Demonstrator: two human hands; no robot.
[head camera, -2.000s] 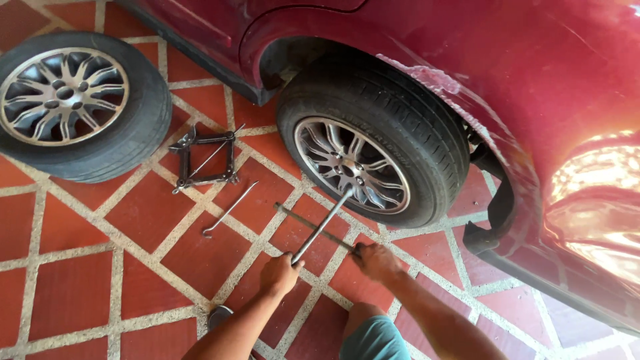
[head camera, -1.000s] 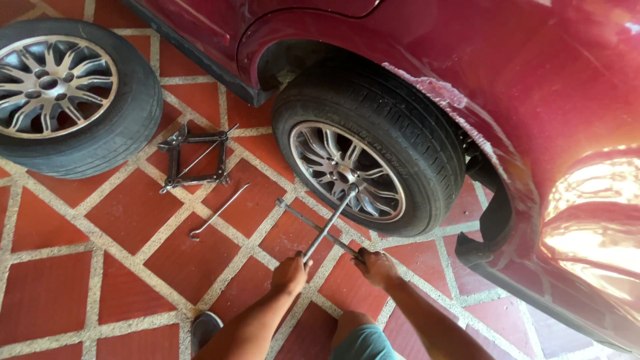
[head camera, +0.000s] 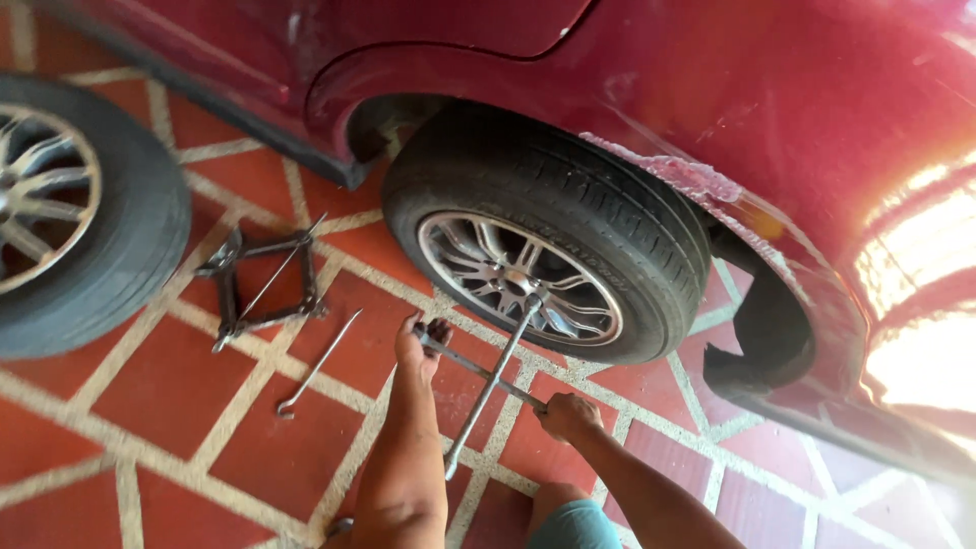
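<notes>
A four-way lug wrench (head camera: 489, 381) has one end on a lug nut of the mounted alloy wheel (head camera: 518, 282), and its opposite end points down toward me. My right hand (head camera: 570, 418) is closed around the right end of the crossbar. At the crossbar's left end is my left hand (head camera: 424, 345), palm up with the fingers partly bent around or beside the bar; how firmly it holds is unclear. The wheel's tire (head camera: 564, 191) sits under the red car's fender (head camera: 686, 91), which has a scraped, peeling edge.
Left of the wheel, a scissor jack (head camera: 268, 286) lies on the red tiled floor (head camera: 168, 389), with a hooked metal rod (head camera: 320, 364) beside it. A second wheel with its tire (head camera: 137, 221) lies at the far left. The bumper's broken black edge (head camera: 751, 358) hangs at the right.
My left hand has moved from the wrench's near arm to the left end of its crossbar. My right hand remains at the crossbar's right end. The view is closer to the wheel.
</notes>
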